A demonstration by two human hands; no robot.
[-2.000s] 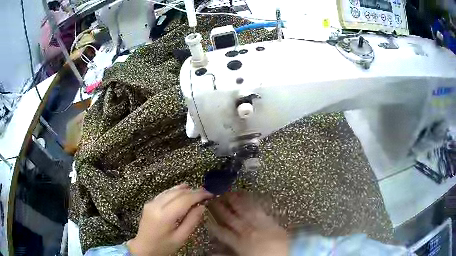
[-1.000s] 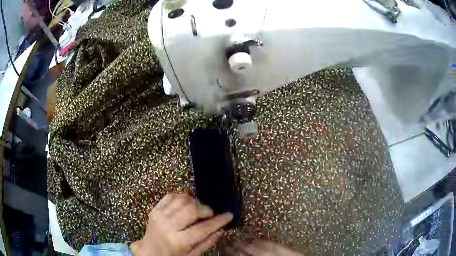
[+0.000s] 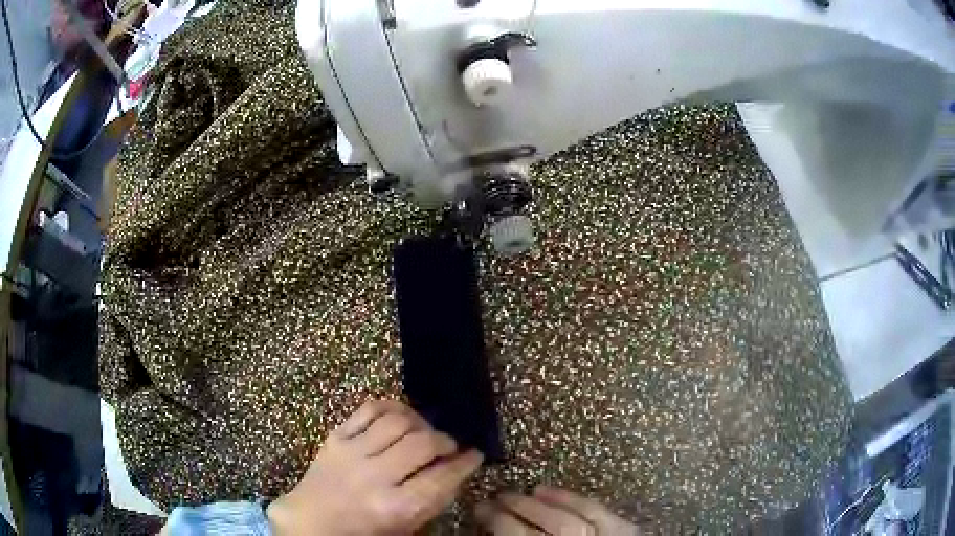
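Note:
A plain dark strip (image 3: pixel 445 335) lies flat on the patterned cloth (image 3: pixel 649 345), its far end at the presser foot under the white sewing machine head (image 3: pixel 419 94). My left hand (image 3: pixel 382 471) rests on the strip's near end, fingertips pressing it to the cloth. My right hand (image 3: pixel 555 515) is at the bottom edge, partly cut off, with its fingers on the cloth just right of the strip's near end. The needle area is dark and its detail cannot be made out.
The machine arm crosses the upper right. The cloth is bunched in folds at the left. Dark metal tools (image 3: pixel 927 274) lie on the white table (image 3: pixel 885 325) at the right. A curved table edge runs down the far left.
The strip, earlier bunched at my fingers, now lies straight and flat from the presser foot. My right hand has moved down towards the picture's edge. The view has tilted closer to the cloth.

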